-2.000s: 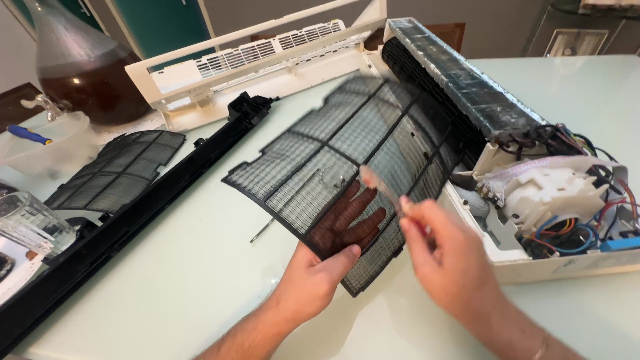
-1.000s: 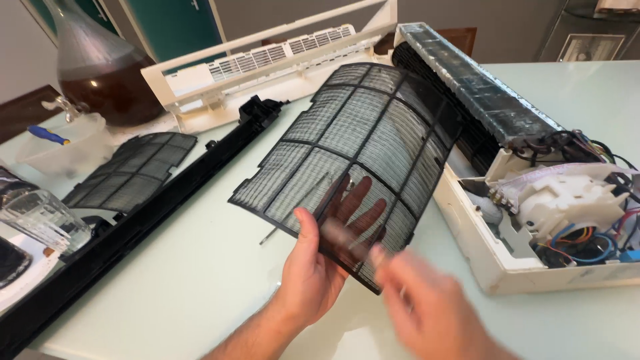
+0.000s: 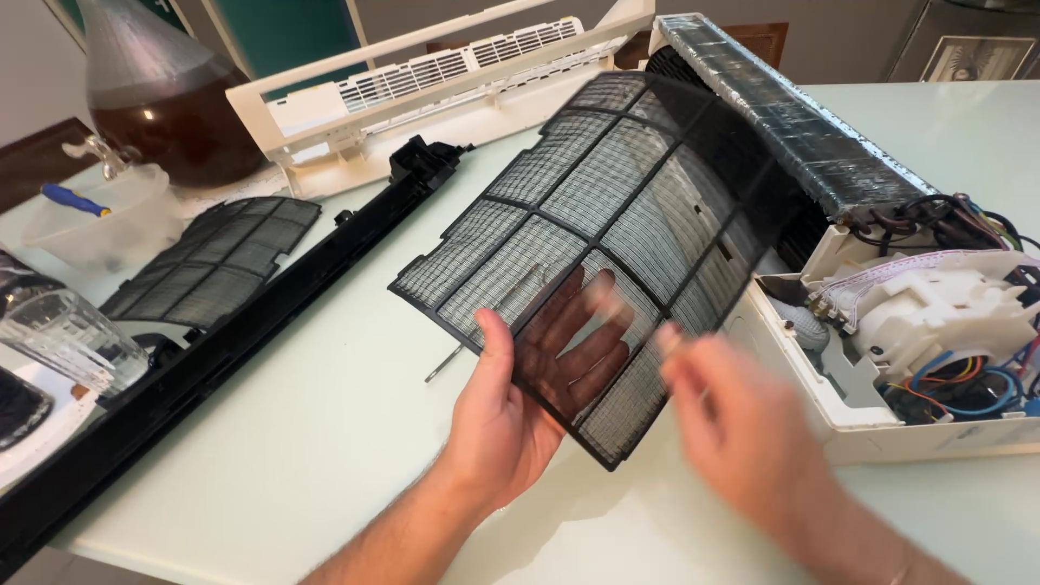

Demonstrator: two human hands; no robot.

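My left hand [image 3: 520, 390] holds a curved black-framed mesh air filter [image 3: 561, 219] by its lower edge, thumb on the near side and spread fingers showing through the mesh from behind. My right hand [image 3: 723, 406], blurred, is closed around a small brush [image 3: 609, 305] whose pale bristles are over the mesh in front of the left fingers. Whether the bristles touch the mesh cannot be told. Under the filter's left edge a thin metal rod [image 3: 443, 363] lies on the glossy pale table. A second mesh filter [image 3: 215, 264] lies at the left.
A long black plastic part [image 3: 268, 325] runs diagonally at left. Behind are a white air-conditioner front cover [image 3: 455, 106] and a large glass jug [image 3: 162, 106]. The opened indoor unit [image 3: 877, 435] with exposed wires stands right. A drinking glass [image 3: 73, 341] and a plastic tub holding a blue-handled tool [image 3: 73, 199] are left.
The right hand with the brush has moved about in front of the mesh. My left hand keeps its hold on the filter, which has tilted somewhat.
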